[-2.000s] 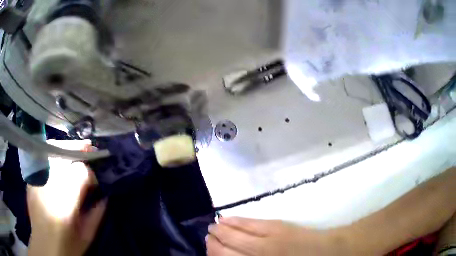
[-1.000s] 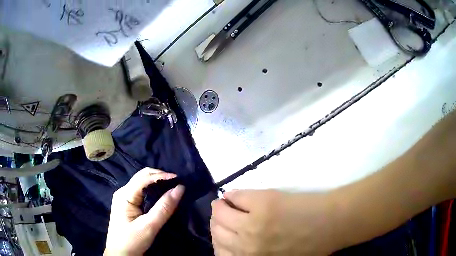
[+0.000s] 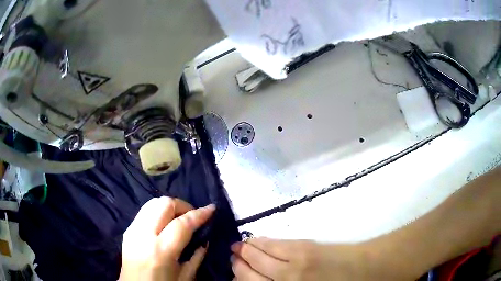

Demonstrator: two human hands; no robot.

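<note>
A dark garment (image 3: 93,203) lies left of and under the machine's needle area, its straight right edge running from the presser foot (image 3: 192,140) toward me. My left hand (image 3: 159,236) pinches the cloth near that edge, below the cream tension knob (image 3: 160,156). My right hand (image 3: 274,258) holds the garment's edge at the bottom centre, by the front seam of the bed. Both hands are partly cut off by the lower rim. The needle itself cannot be made out behind the tensioner.
The pale machine head (image 3: 148,44) fills the upper left. A handwritten note (image 3: 329,24) hangs over the bed and partly covers the thread snips (image 3: 310,56). Black-handled shears (image 3: 439,82) and a white block (image 3: 416,110) lie at the right.
Since two seconds ago my left hand has moved from the far left to the cloth near the edge. My right hand stays by the edge. The view has shifted and the note hangs differently.
</note>
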